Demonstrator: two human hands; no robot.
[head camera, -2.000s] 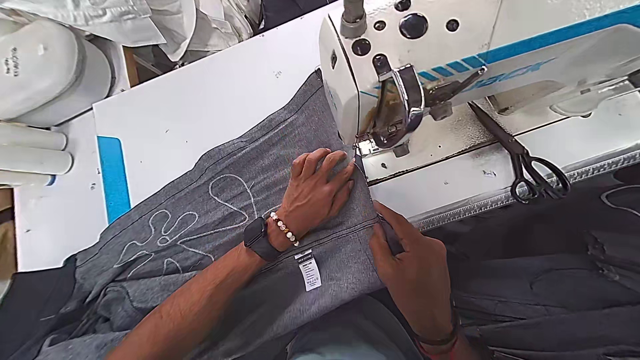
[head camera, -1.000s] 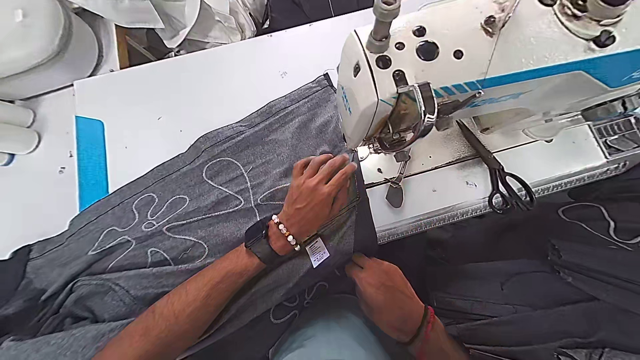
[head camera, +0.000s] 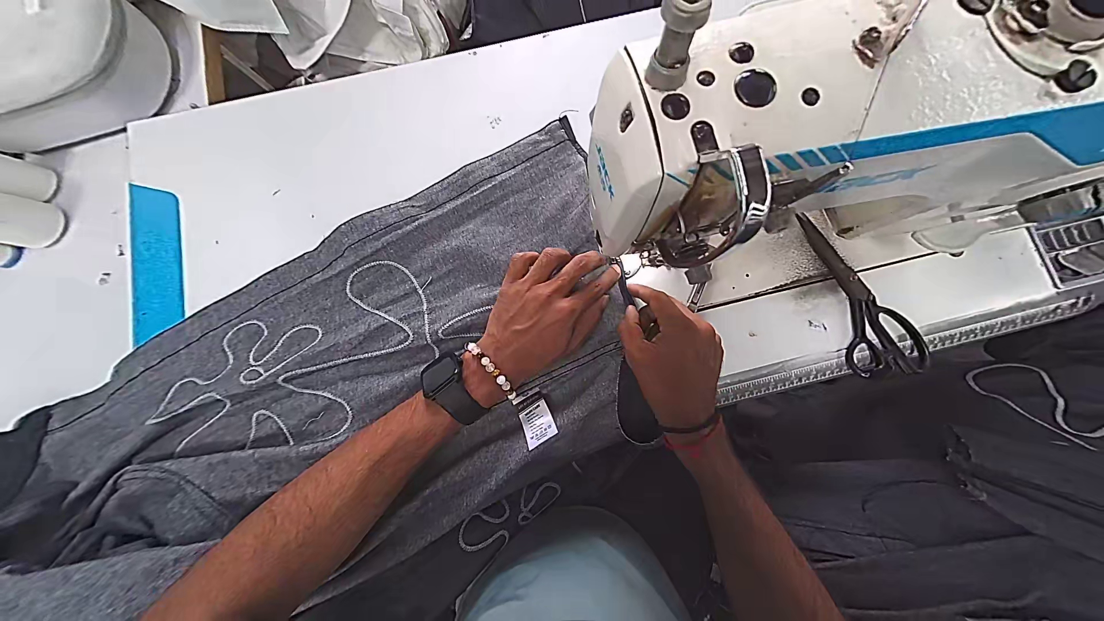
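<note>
A grey denim garment (head camera: 285, 310) with pale looping stitched lines lies across the white sewing table, its edge at the needle area of an industrial sewing machine (head camera: 690, 164). Flat on the cloth, just left of the presser foot, rests my left hand (head camera: 552, 306), fingertips at the edge. My right hand (head camera: 677, 354) pinches the garment's dark folded edge between thumb and fingers, below the foot. A white care label (head camera: 538, 422) bearing writing sticks up from a seam beside my left wrist. The needle itself is hard to make out.
Black-handled scissors (head camera: 862, 302) lie on the machine bed to the right. A measuring tape (head camera: 906, 338) runs along the front table edge. More dark garments (head camera: 880, 509) are heaped at the lower right. White thread cones (head camera: 30, 216) and pale cloth (head camera: 371, 34) stand at the left and back.
My right hand has moved up along the garment's edge to near the presser foot. My left hand stays on the cloth beside the foot.
</note>
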